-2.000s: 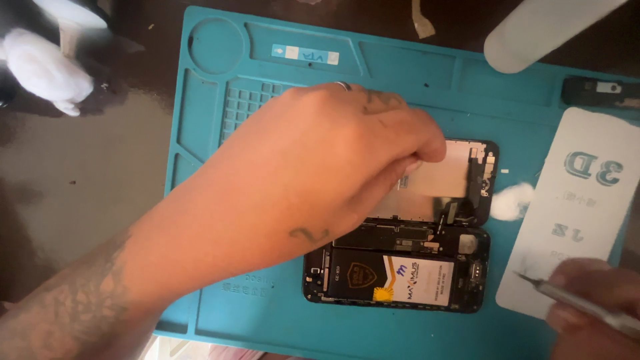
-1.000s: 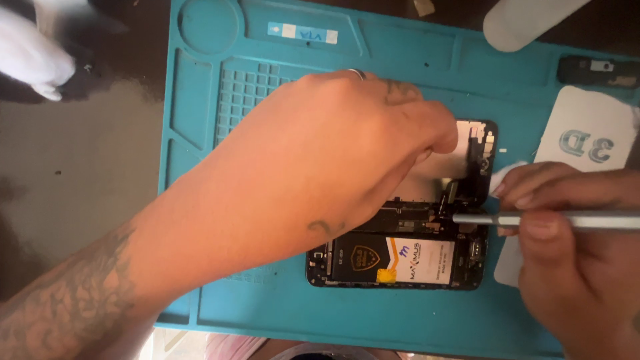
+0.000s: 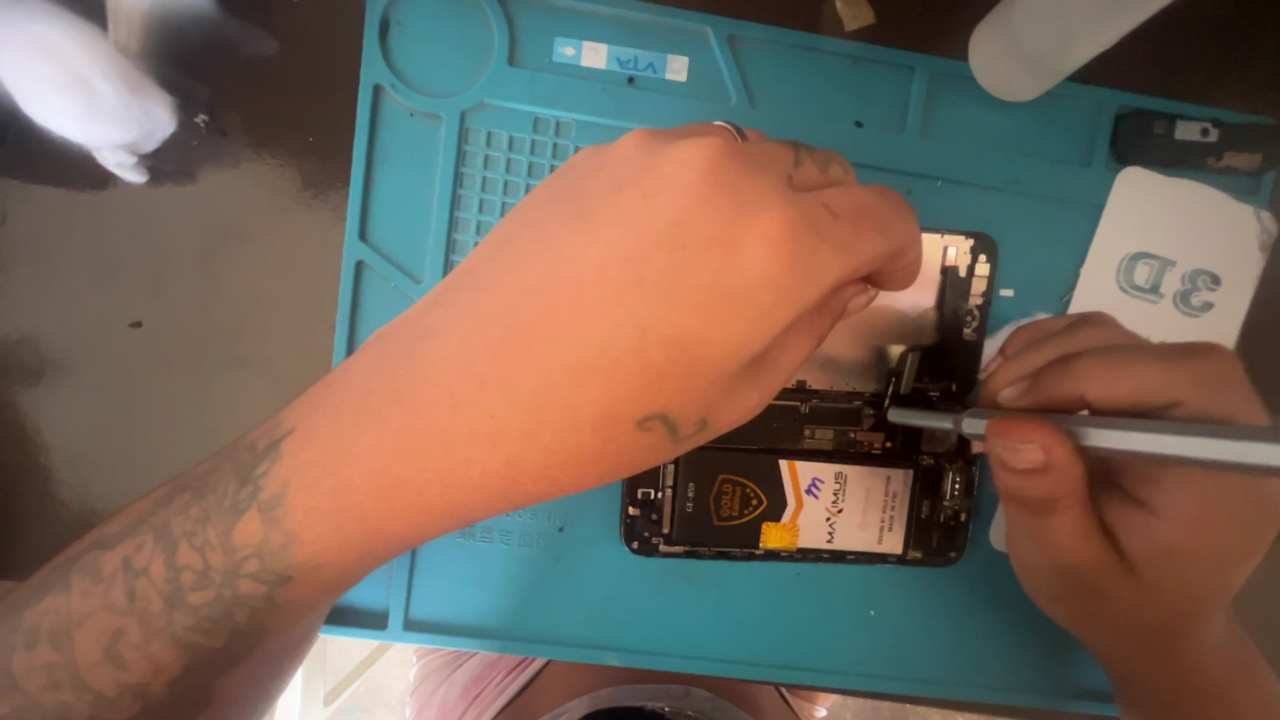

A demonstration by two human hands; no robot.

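An opened smartphone lies on a teal silicone repair mat. Its body, with a black and white battery, is nearest me; the detached-edge display assembly lies above it. My left hand arches over the display with thumb and forefinger pinched together; whether something small is between them cannot be told. In my right hand is a slim metal pen-shaped tool, held level, its tip at the phone's inner parts near the joint between body and display. A small flex cable stands near that tip.
A white card with printing and a dark phone part lie at the right. White tissue is partly under my right hand. A white cylindrical object is at the top, a blurred white cloth-like thing at upper left.
My right hand, at the lower right two seconds ago, has moved up and left, bringing the tool's tip to the phone. My left hand stays over the display.
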